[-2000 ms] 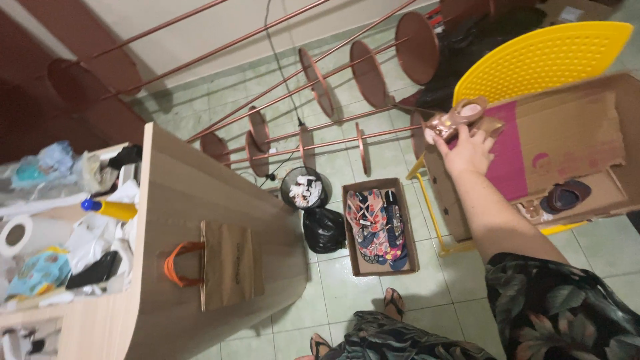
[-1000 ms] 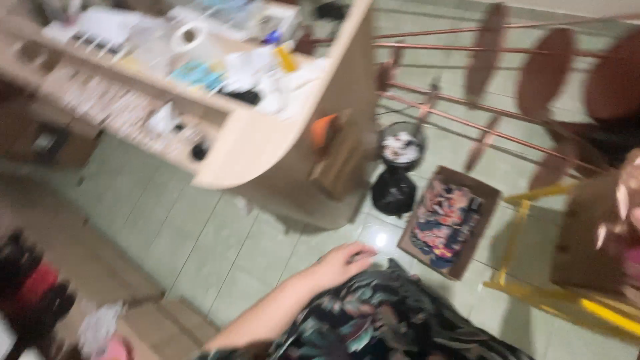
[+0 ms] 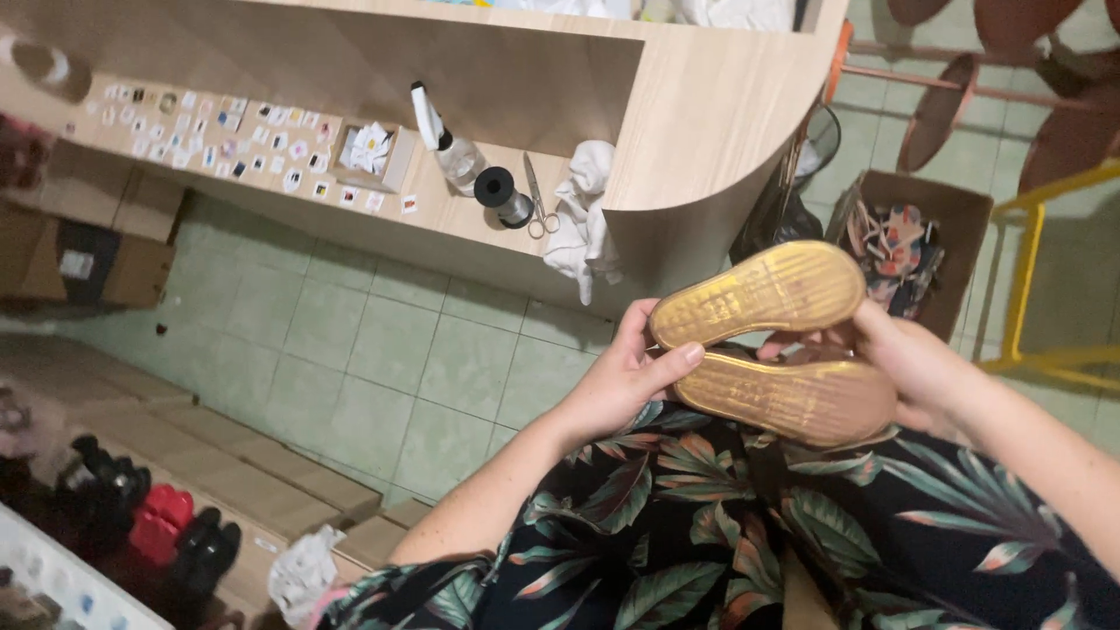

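Observation:
Two small sandals, soles up, are held side by side over my lap: the upper sandal (image 3: 759, 296) has a shiny gold-coloured sole, the lower sandal (image 3: 787, 398) a duller tan one with a gold rim. My left hand (image 3: 626, 381) grips both at their left ends, thumb across the lower one. My right hand (image 3: 910, 367) holds them from the right, its fingertips showing in the gap between the soles. The uppers are mostly hidden beneath.
On the wooden counter's shelf lie small stickers or cards (image 3: 280, 140), a spray bottle (image 3: 451, 149), a spool (image 3: 503, 197), scissors (image 3: 538, 201) and a white cloth (image 3: 582, 210). A cardboard box of flip-flops (image 3: 910, 236) stands on the floor beyond my right hand.
The view has swung left. Two seconds ago one hand held footwear over the box on the yellow chair; now both hands hold a pair of sandals, soles up, over my lap.

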